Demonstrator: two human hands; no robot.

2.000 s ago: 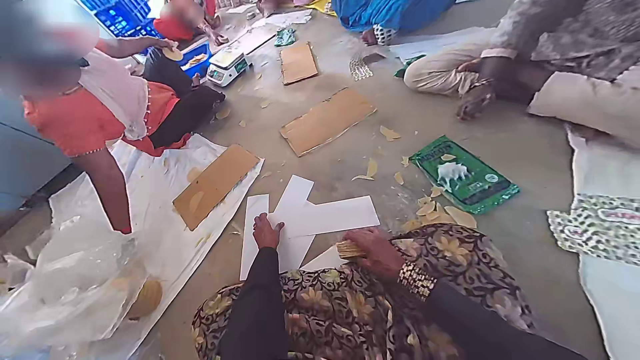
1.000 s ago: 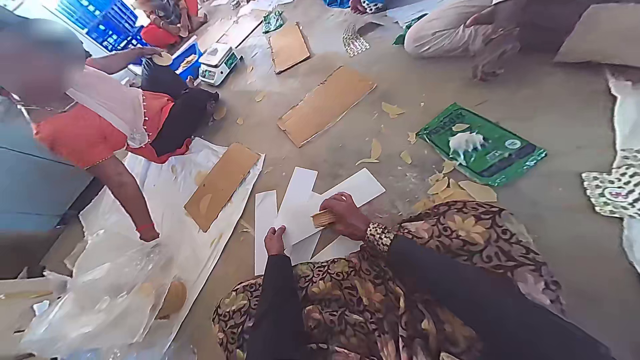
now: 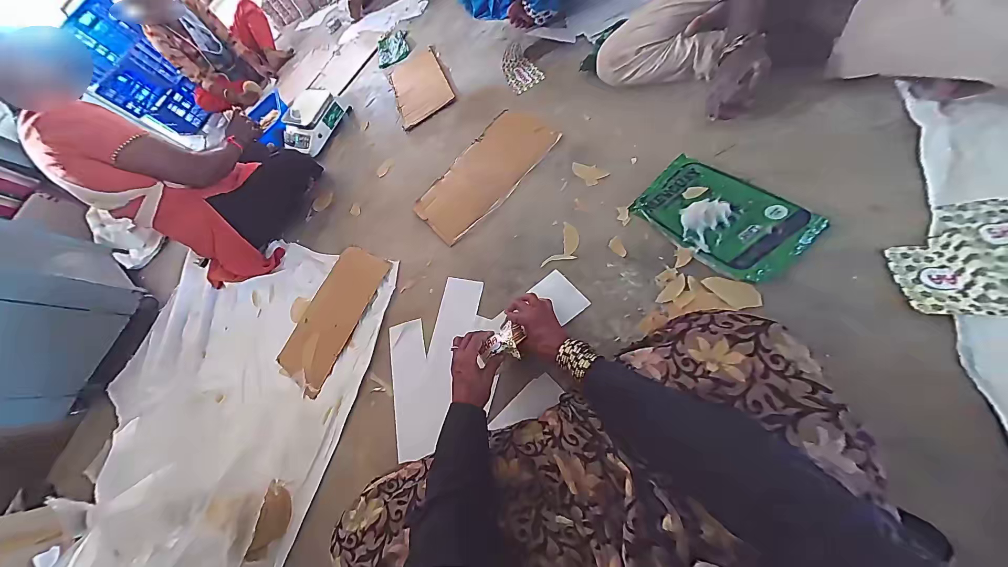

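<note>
My left hand [image 3: 474,368] and my right hand [image 3: 539,327] are close together in front of my lap, both closed on a small shiny printed wrapper [image 3: 502,342]. What the wrapper holds is mostly hidden by my fingers. Beneath and around my hands, white rectangular strips [image 3: 411,405] lie overlapping on the floor, one [image 3: 561,295] poking out beyond my right hand. A gold bracelet is on my right wrist. Broken thin yellowish pieces [image 3: 731,292] lie to the right, beside my patterned skirt.
A green printed plastic packet [image 3: 732,216] lies at right. Cardboard pieces [image 3: 488,177] rest on the floor ahead, another [image 3: 335,319] on a white sheet [image 3: 213,354] at left. A co-worker [image 3: 157,173] sits at left near a weighing scale [image 3: 313,122]. Blue crates [image 3: 157,83] stand behind; other people sit farther off.
My hands have come together, and the shiny wrapper now shows between them. Earlier my right hand held a small bundle of thin yellowish pieces. The co-worker at left has raised an arm from the sheet.
</note>
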